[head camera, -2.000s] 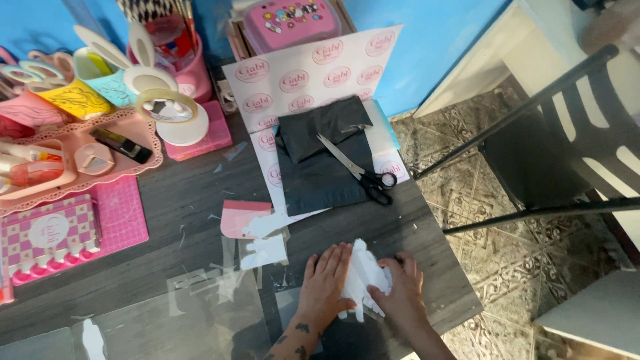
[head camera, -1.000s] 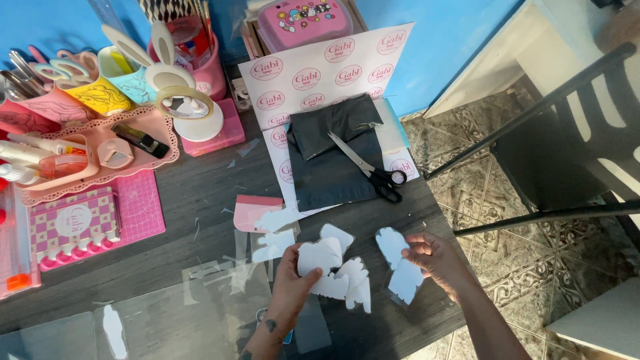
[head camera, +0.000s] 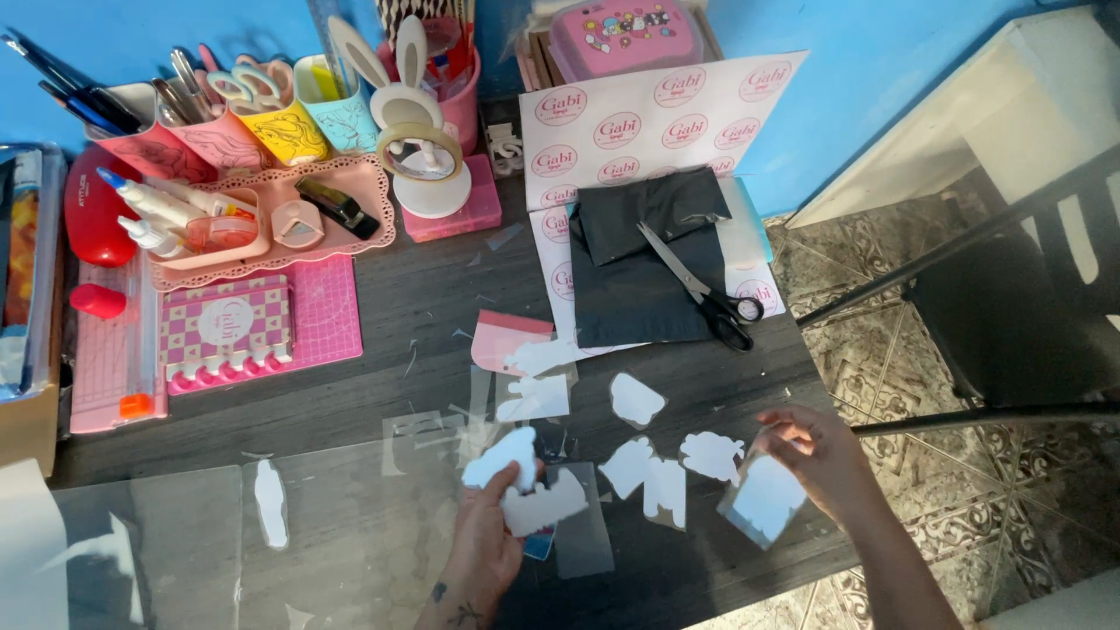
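My left hand (head camera: 490, 534) pinches white paper cutouts (head camera: 507, 459) between thumb and fingers, with another cutout (head camera: 547, 503) fanned out beside them. My right hand (head camera: 805, 459) holds a roughly rectangular white cutout (head camera: 768, 499) with a clear margin by its upper edge, near the table's right edge. Between the hands, several white cutouts (head camera: 665, 492) lie on the dark wood-look table, one of them (head camera: 637, 399) set farther back. More white cutouts (head camera: 535, 398) lie beside a pink card (head camera: 507, 339). Black-handled scissors (head camera: 704, 293) rest on a black plastic bag (head camera: 647, 297).
Clear plastic sheets (head camera: 350, 525) and scraps cover the front left. A pink scalloped tray (head camera: 350, 241), a notebook (head camera: 227, 328), a paper trimmer (head camera: 114, 376), pen cups (head camera: 284, 131) and a bunny-eared stand (head camera: 433, 188) are at the back left. A black chair (head camera: 1015, 297) stands right of the table.
Two seconds ago both hands were together over a pile of white cutouts. Since then the hands have moved apart, and several cutouts now lie spread on the table between them.
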